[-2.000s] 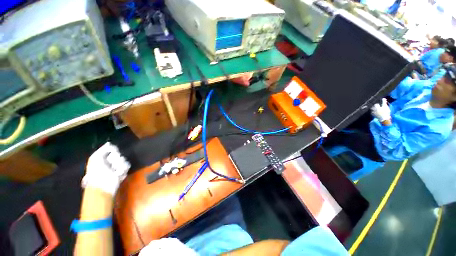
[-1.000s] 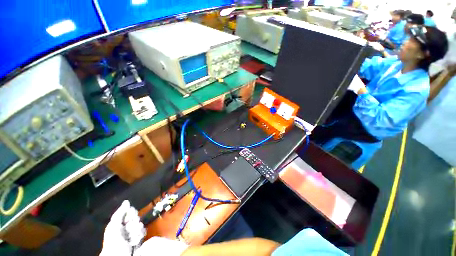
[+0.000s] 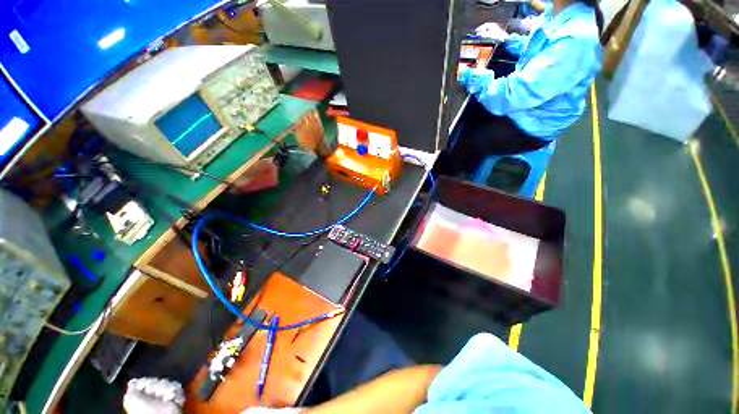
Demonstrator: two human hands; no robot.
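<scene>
My left hand (image 3: 154, 396), in a white glove, is at the bottom edge, left of the orange-brown work board (image 3: 293, 356), and partly cut off. Of my right hand (image 3: 274, 411) only a white glove sliver shows at the bottom edge. I cannot tell what either hand holds. The dark connector jig (image 3: 223, 356) with silvery plugs lies along the board's left side. A blue marker pen (image 3: 266, 356) lies on the board. A flat black square box (image 3: 334, 273) lies beyond the board, with the remote control (image 3: 360, 242) at its far edge.
A blue cable (image 3: 207, 271) loops from the board to the orange test box (image 3: 365, 158). RCA plugs (image 3: 238, 286) lie left of the board. A black bin (image 3: 494, 293) holds pinkish sheets. An oscilloscope (image 3: 182, 105) stands on the green shelf. A person in blue (image 3: 539, 73) sits beyond the black panel.
The view has turned to the right, bringing the bin and floor further in. My left hand has moved lower and left in the picture; my right hand has almost left it.
</scene>
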